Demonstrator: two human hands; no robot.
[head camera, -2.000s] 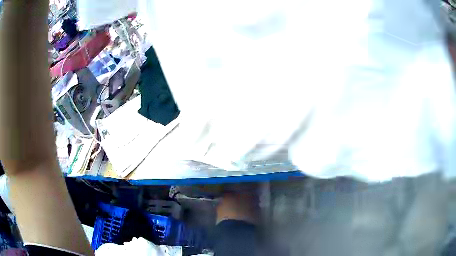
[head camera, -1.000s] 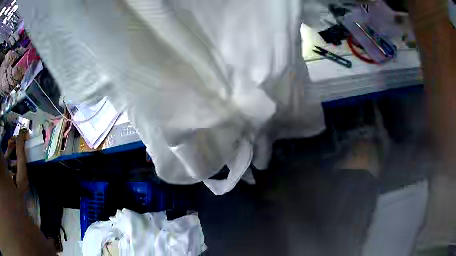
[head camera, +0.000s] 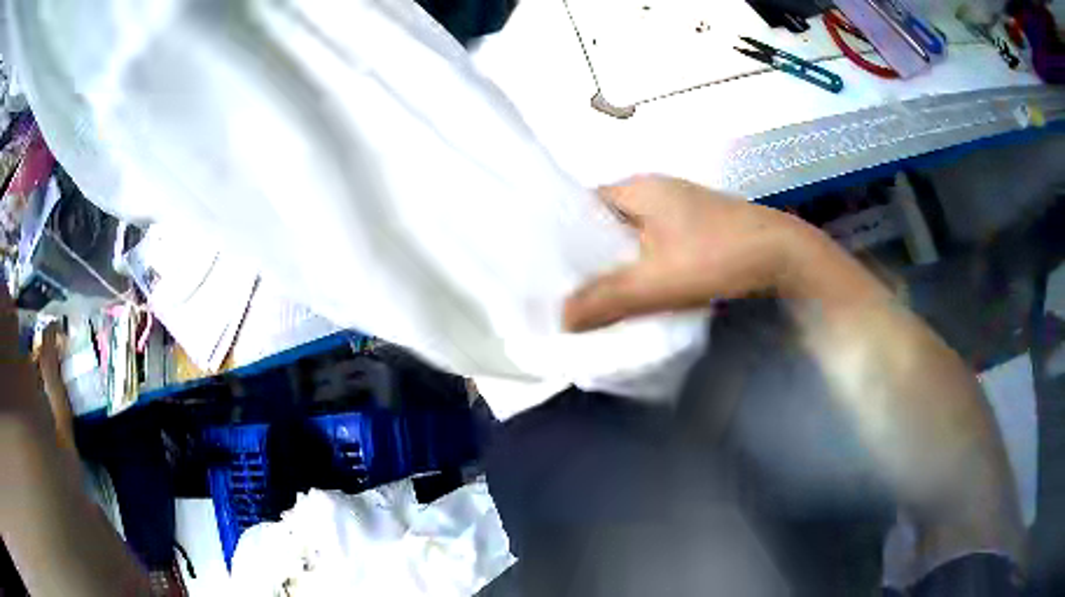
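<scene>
A large white garment (head camera: 350, 175) hangs stretched from the upper left across the table's front edge to the centre. My right hand (head camera: 677, 251) holds its lower right end, thumb and fingers around the cloth. My left forearm (head camera: 53, 490) shows at the left edge; the left hand itself is out of the picture. Teal-handled thread snips (head camera: 794, 64) lie on the white table (head camera: 689, 123), to the right of the garment.
Red-handled scissors (head camera: 858, 44) and a purple card (head camera: 890, 35) lie at the upper right. A ruler strip (head camera: 876, 140) runs along the table's front. Papers (head camera: 204, 297) lie at left. Blue crates (head camera: 243, 478) and a white cloth pile (head camera: 368, 542) are below. Another person's hand (head camera: 49, 344) shows far left.
The garment has swung left and up from the lap, uncovering more of the table. My right hand has come into view holding its end.
</scene>
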